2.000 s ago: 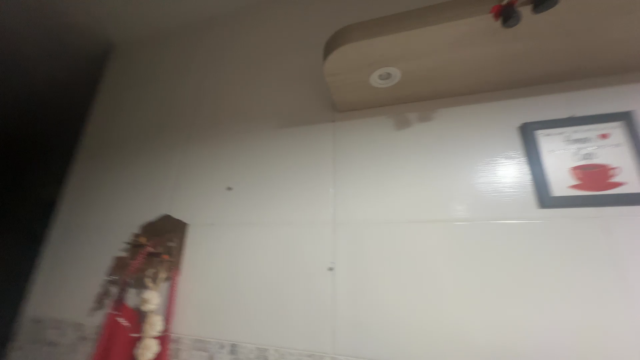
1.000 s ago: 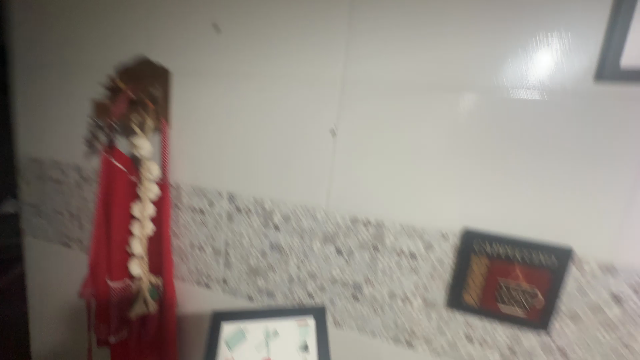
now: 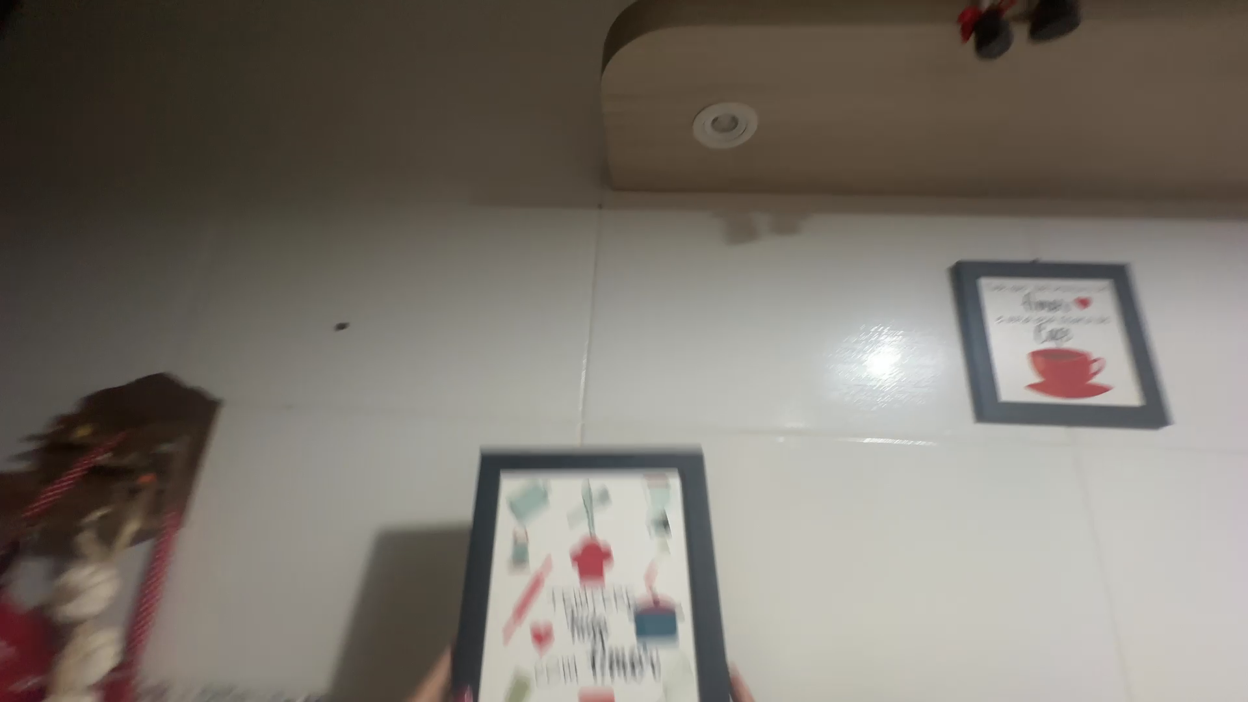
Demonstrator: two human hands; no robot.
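A dark-framed picture (image 3: 593, 604) with kitchen drawings and lettering is held upright against or near the white tiled wall, at the lower middle of the head view. My left hand (image 3: 436, 680) grips its left edge, and only a bit of the fingers shows. On its right edge is my right hand (image 3: 741, 686), also mostly below the view. The frame's bottom edge is out of sight. Up and left of the frame, a small dark nail or hole (image 3: 341, 326) marks the wall.
Another framed picture (image 3: 1070, 414), with a red cup, hangs at the right. Overhead juts a wooden shelf (image 3: 829, 156) with a round spotlight (image 3: 725, 125) and dark hanging objects (image 3: 993, 37). A brown wall rack (image 3: 195, 429) with a red cloth (image 3: 21, 648) and a pale garland (image 3: 88, 595) is at the left.
The view has tilted up since one second ago. The framed picture, low in that earlier frame, now stands higher against the wall, and fingers show at both its sides.
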